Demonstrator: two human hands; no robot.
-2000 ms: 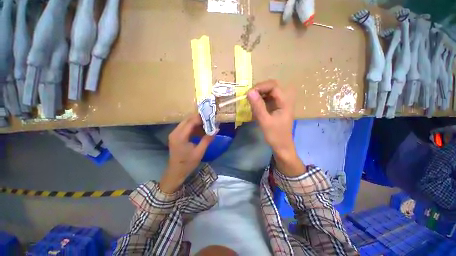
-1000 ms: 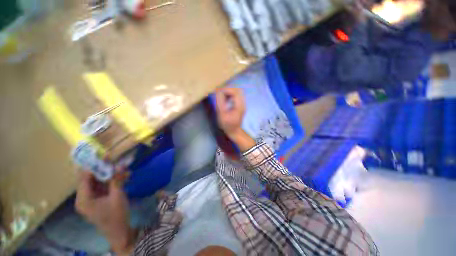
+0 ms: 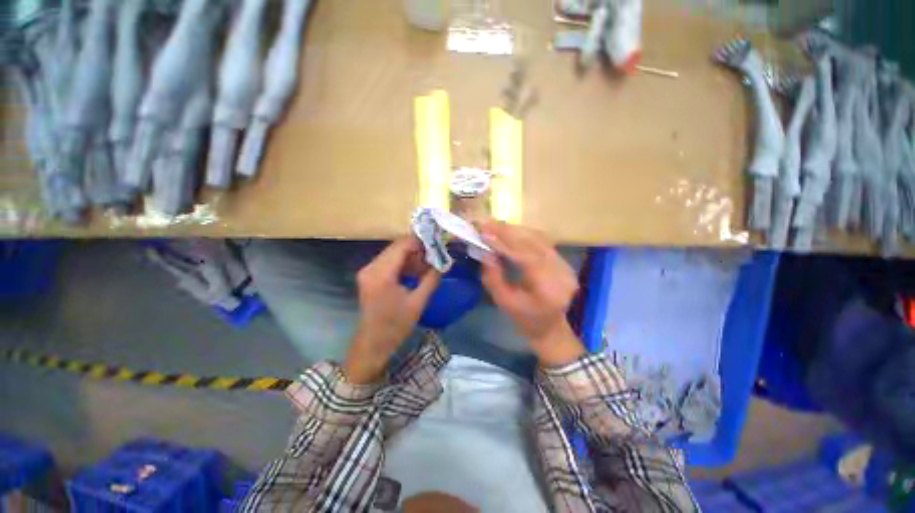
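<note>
My left hand [image 3: 393, 293] holds a small grey-white piece with dark outlines [image 3: 434, 244] at the bench's front edge. My right hand [image 3: 532, 283] pinches a thin, flat whitish piece [image 3: 459, 226] and holds its far end against or just over the top of the left-hand piece; I cannot tell whether they touch. A small pale oval piece [image 3: 470, 181] lies on the bench between the left yellow strip [image 3: 432, 150] and the right yellow strip [image 3: 507, 165].
Pale grey moulded parts lie in rows at left [image 3: 171, 95] and right [image 3: 818, 150]. A grey-white cluster with a red end [image 3: 624, 35] and a white sheet [image 3: 480, 39] lie at the back. A blue bin [image 3: 740, 351] with grey pieces stands below, right.
The view swung right and came back. My right hand went down over the blue bin and is back at the left-hand piece, now with a flat whitish piece instead of the thin stick.
</note>
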